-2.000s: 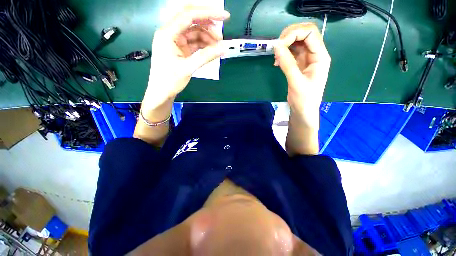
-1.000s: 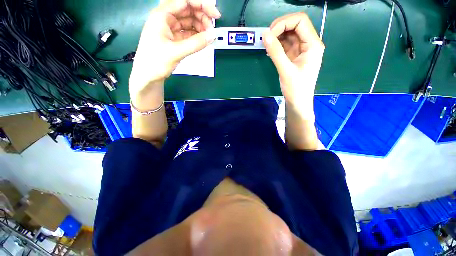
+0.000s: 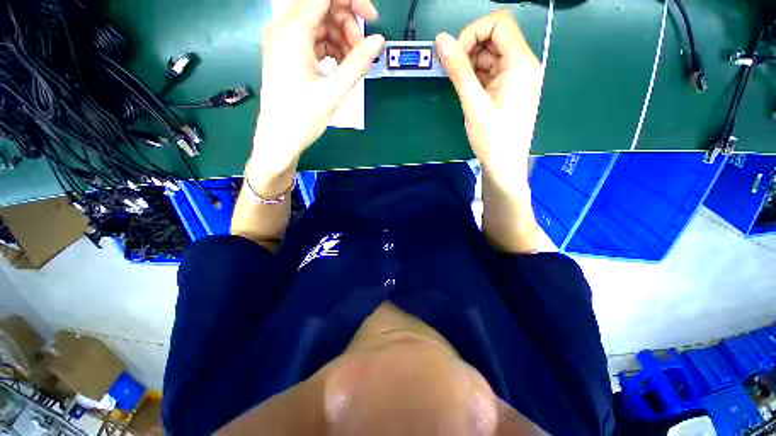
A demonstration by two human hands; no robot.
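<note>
The connector module (image 3: 409, 71) is level above the bench in front of me, its blue VGA port (image 3: 409, 58) facing me. A silver-grey face label (image 3: 379, 71) lies along its face around the port. My left hand (image 3: 319, 81) has its thumb on the module's left end, other fingers curled behind. My right hand (image 3: 496, 81) has its thumb on the right end, index finger bent. The thumbs hide both end parts. A black cable (image 3: 412, 19) leaves the far side. A white label sheet (image 3: 351, 111) lies partly under my left hand.
A tangled black cable pile (image 3: 59, 77) with metal-tipped plugs covers the bench (image 3: 587, 94) at left. More cables (image 3: 738, 98) lie at right. Blue bins (image 3: 638, 204) stand below the bench edge. Cardboard boxes (image 3: 81, 362) are on the floor at lower left.
The module has moved slightly up and left since the first frame, and its port face has turned toward me. Since the middle frame, both thumbs have shifted inward along the face.
</note>
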